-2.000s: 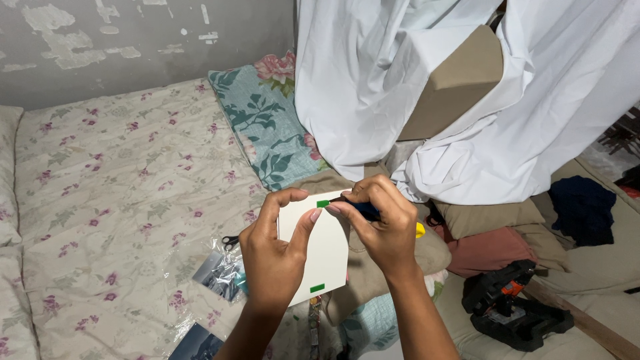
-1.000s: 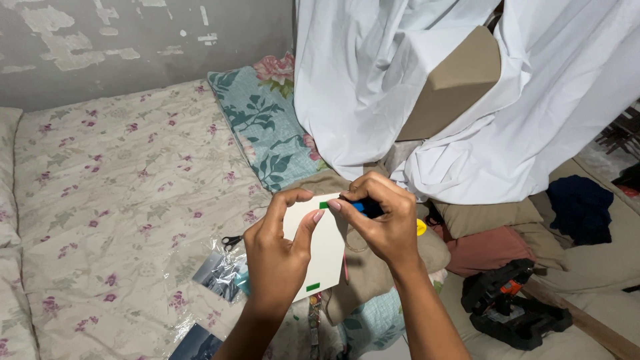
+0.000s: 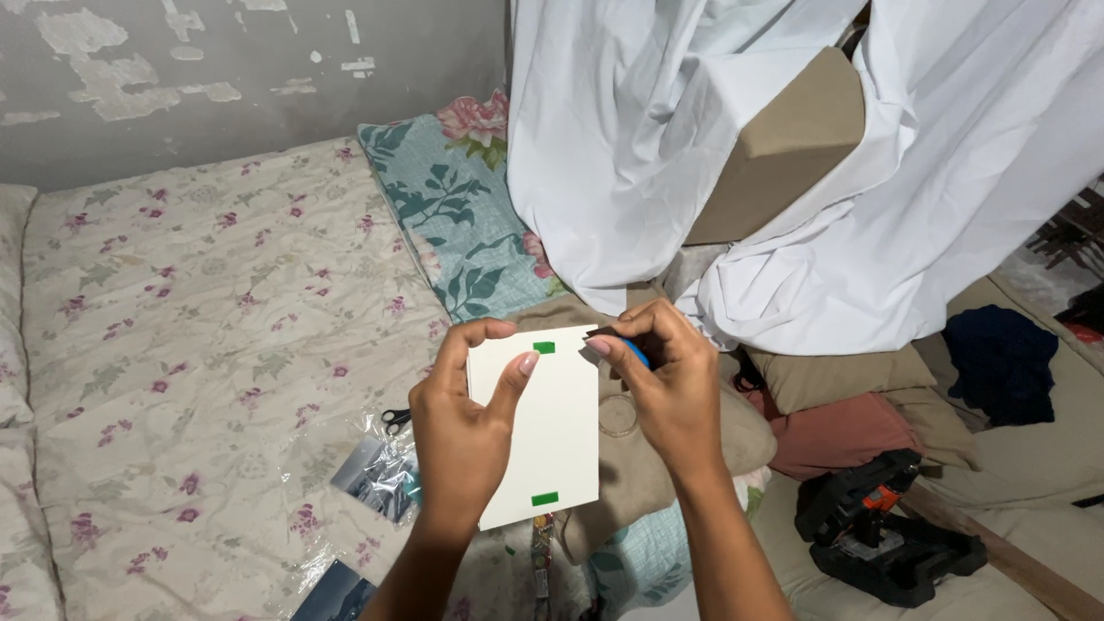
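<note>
My left hand grips a flat white board by its left side, thumb across the front face. A piece of green tape is near the board's top edge, and another green piece is near its bottom. Beside the board's upper right corner, my right hand pinches a small dark-tipped tool with a blue part; its kind cannot be told, as the fingers cover most of it.
Black-handled scissors and clear plastic with printed pictures lie on the floral bedsheet. An open black case with an orange-and-black power drill sits at right. White cloth hangs over a beige block.
My right hand has moved off the upper green tape to the right, with the small tool still in its fingers. My left hand still holds the board.
</note>
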